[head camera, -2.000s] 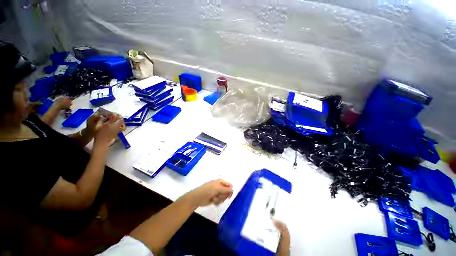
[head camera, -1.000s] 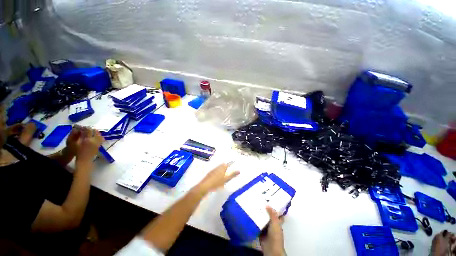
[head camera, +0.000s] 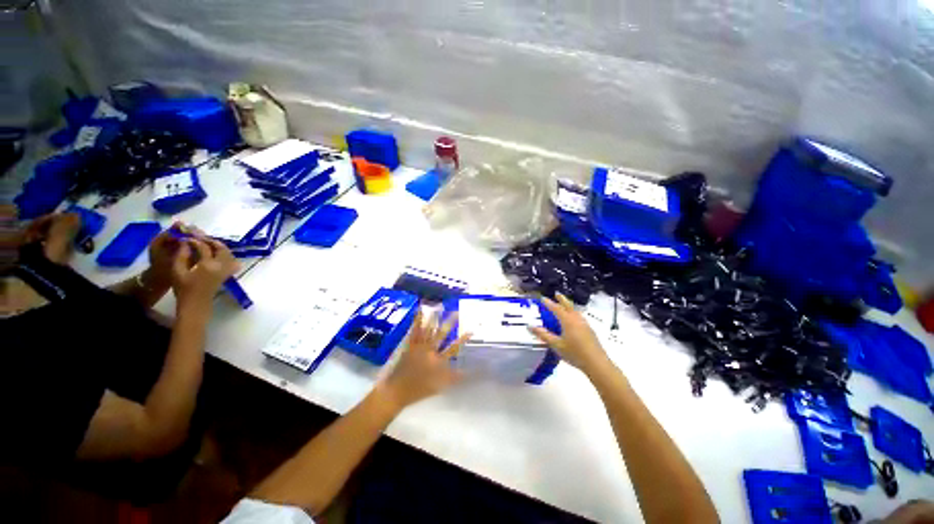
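A stack of printed cards (head camera: 499, 320), white on top with blue edges, stands on the table in front of me. My left hand (head camera: 422, 360) is at its left end, fingers spread and slightly blurred against it. My right hand (head camera: 574, 336) grips its right end, thumb on the near side. The stack's lower part is blurred, and a blue piece sticks out at its lower right. A blue tray (head camera: 379, 323) with cable parts in its slots lies left of my left hand. A flat white card (head camera: 305, 338) lies beside it.
A dark flat rectangle (head camera: 435, 285) lies behind the stack. A black cable pile (head camera: 717, 328) is at right, with filled trays (head camera: 835, 450) nearer. Blue-and-white cards (head camera: 635, 210) and a clear bag (head camera: 497, 205) are behind. Another worker's hands (head camera: 200, 261) are at left.
The card stack has moved away from me and left, from tilted in my right hand to upright on the table. My left hand has come onto its left end.
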